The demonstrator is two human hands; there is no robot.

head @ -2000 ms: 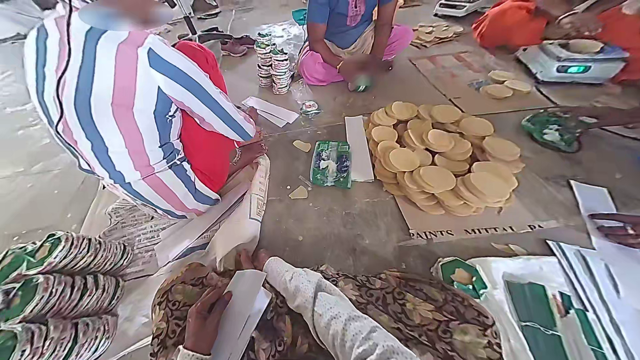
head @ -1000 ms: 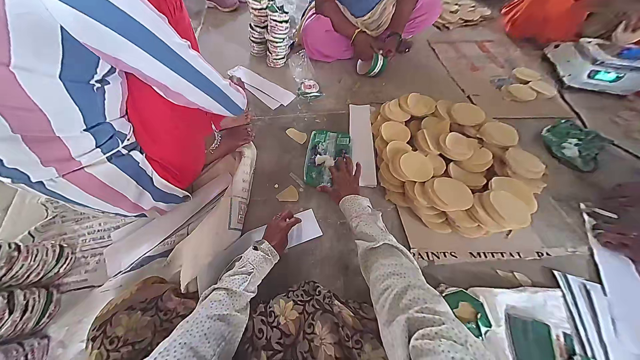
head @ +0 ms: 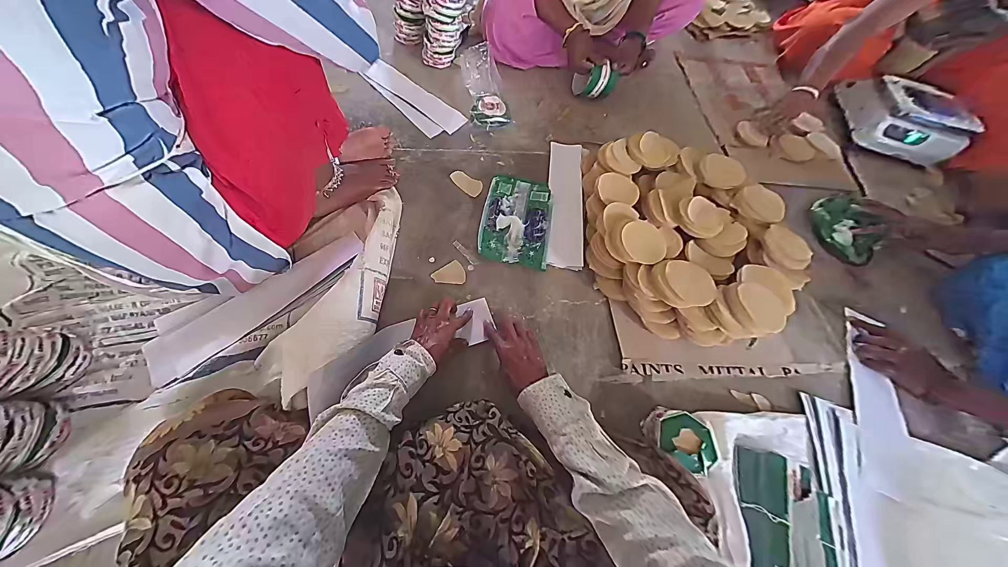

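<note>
A white paper strip (head: pixel 475 321) lies on the stone floor before me. Pressing on it from the left is my left hand (head: pixel 441 331), its fingers spread. The fingertips of my right hand (head: pixel 516 350) touch the strip's right edge, palm down by the floor. Beyond them sits a green printed plastic packet (head: pixel 514 222) with a pale lump on it. Another white strip (head: pixel 565 206) lies along the packet's right side. Round flat tan discs (head: pixel 693 236) are heaped on cardboard at the right.
Tan scraps (head: pixel 449 273) lie left of the packet. A person in striped cloth sits at the left by a sack edge (head: pixel 378 260). Co-workers' hands are at the far side and right, near a digital scale (head: pixel 906 130). Stacked paper sheets (head: pixel 835 472) stand at the lower right.
My right hand has moved back from the green packet to the paper strip. My left hand stays at the strip. Two seconds ago both hands were near my lap with white paper.
</note>
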